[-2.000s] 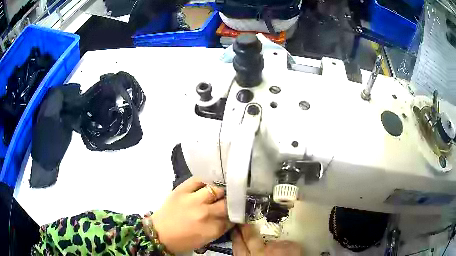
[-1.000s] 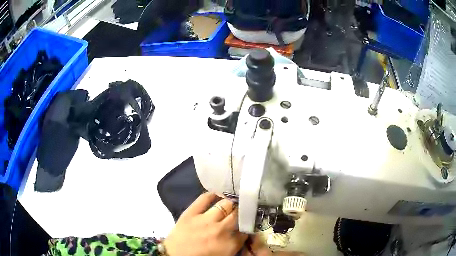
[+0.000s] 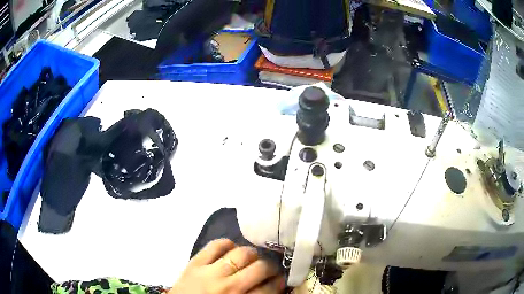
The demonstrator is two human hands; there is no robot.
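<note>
A black fabric panel with a rounded corner lies on the white table, partly under the left end of the off-white sewing machine head. My left hand, with a ring on one finger, presses on the panel's near part beside the needle area. The fingertips are partly hidden by the machine. The long white take-up cover stands right of the hand. The needle and foot are not clear. My right hand cannot be made out at the bottom edge, where the picture is blurred.
A blue bin of black pieces stands at the left edge. Beside it on the table lie a stack of black panels and a shiny black ring-shaped bundle. Another black piece lies right of the needle area.
The view has tilted, so everything sits lower. The panel first came further out left of the machine, then turned slightly. My left hand stays on it. My right hand has dropped out of clear sight.
</note>
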